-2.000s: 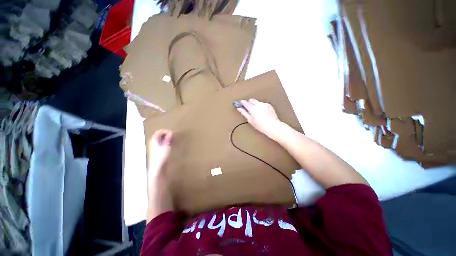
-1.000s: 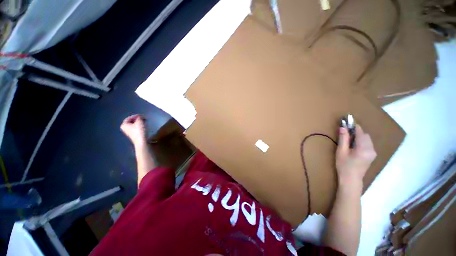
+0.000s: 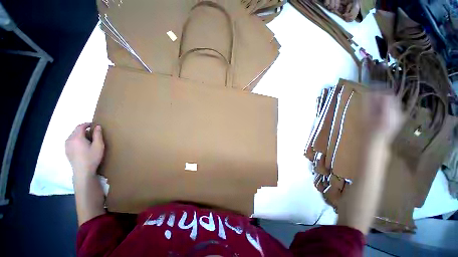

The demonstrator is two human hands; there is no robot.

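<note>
A brown bag panel (image 3: pixel 150 120) lies flat in front of me, with a small white label (image 3: pixel 191 166) on its lower part. Two brown handle loops (image 3: pixel 206 50) stand out from its top edge, one inside the other. My left hand (image 3: pixel 86 145) is at the panel's left edge, with the thumb and curled fingers closed on that edge. My right hand (image 3: pixel 384 113) is strongly blurred over the right-hand panel pile; whether it holds anything cannot be made out. The snips and their cord to the hand cannot be made out.
A fanned panel pile (image 3: pixel 125 25) lies beyond the work, with a pale label. To the right is a panel pile (image 3: pixel 346 130) with white edges; bunched straps (image 3: pixel 419 75) lie beyond it. Loose straps (image 3: pixel 321 22) cross the far table. Another person's hand (image 3: pixel 346 7) shows at the top.
The view has swung back from the left. My left hand has gone from off the table to the panel's left edge. My right hand has moved off the panel to the right-hand pile.
</note>
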